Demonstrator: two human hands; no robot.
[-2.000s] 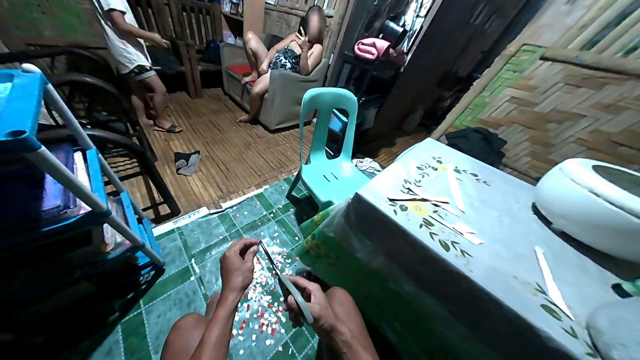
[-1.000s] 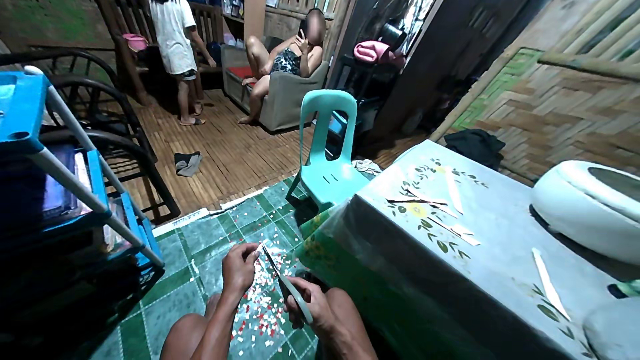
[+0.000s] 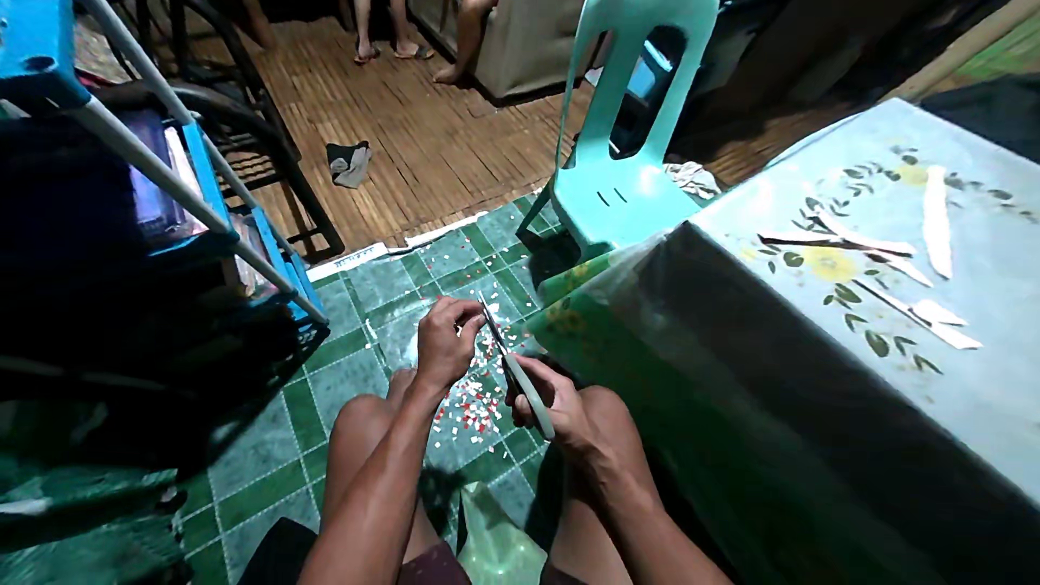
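My right hand is closed around the grey-green handles of a pair of scissors, whose blades point up and away between my hands. Beside the blade tips, the thumb and fingers of my left hand are pinched together; whatever small piece may be between them is too small to tell. Below both hands, many small red and white cut pieces lie scattered over the green tiled-pattern floor. On the table to the right are several white strips, some with dark edges.
A mint-green plastic chair stands ahead, touching or close to the cloth-covered table. At left is a blue shelf rack with white poles. A dark and grey cloth lies on the bamboo floor. Other people's legs show beyond.
The view has tilted down. Both hands keep nearly the same pose at the scissors. Between the two earlier frames, the standing person at the back moved to the right.
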